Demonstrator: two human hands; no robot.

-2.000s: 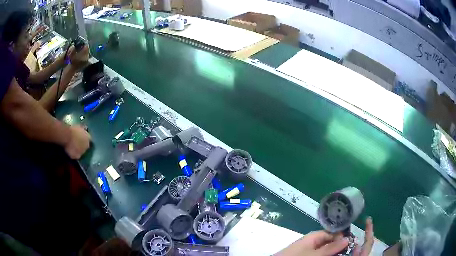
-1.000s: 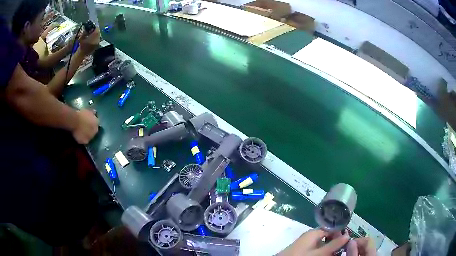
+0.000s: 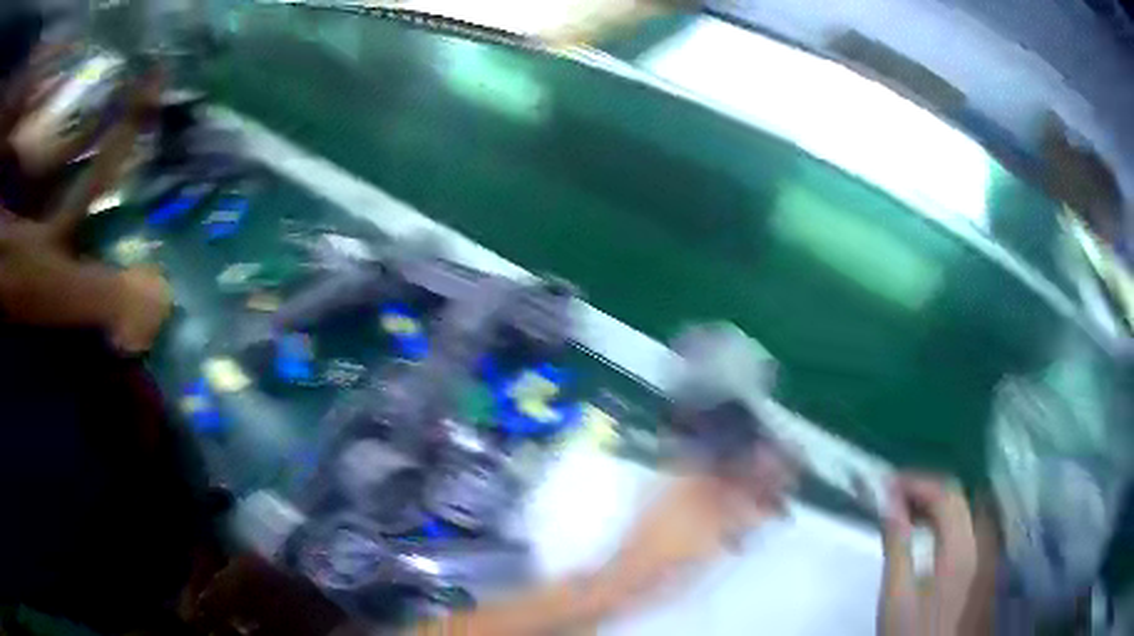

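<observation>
The picture is strongly blurred. My left hand is closed around the lower part of a grey fan housing, over the near edge of the belt and the white work sheet. The round head of the housing points up and away from me. My right hand is to the right, apart from the housing, with fingers bent and partly raised. Whether it holds something small cannot be told.
Heaped grey housings and blue battery cells lie at left. The pale belt edge runs diagonally beside the green conveyor. A clear plastic bag is at right. A co-worker's hand is at far left.
The view has shifted and blurred. My left hand has moved left and up in the picture with the housing. My right hand has come away from the housing and is now apart.
</observation>
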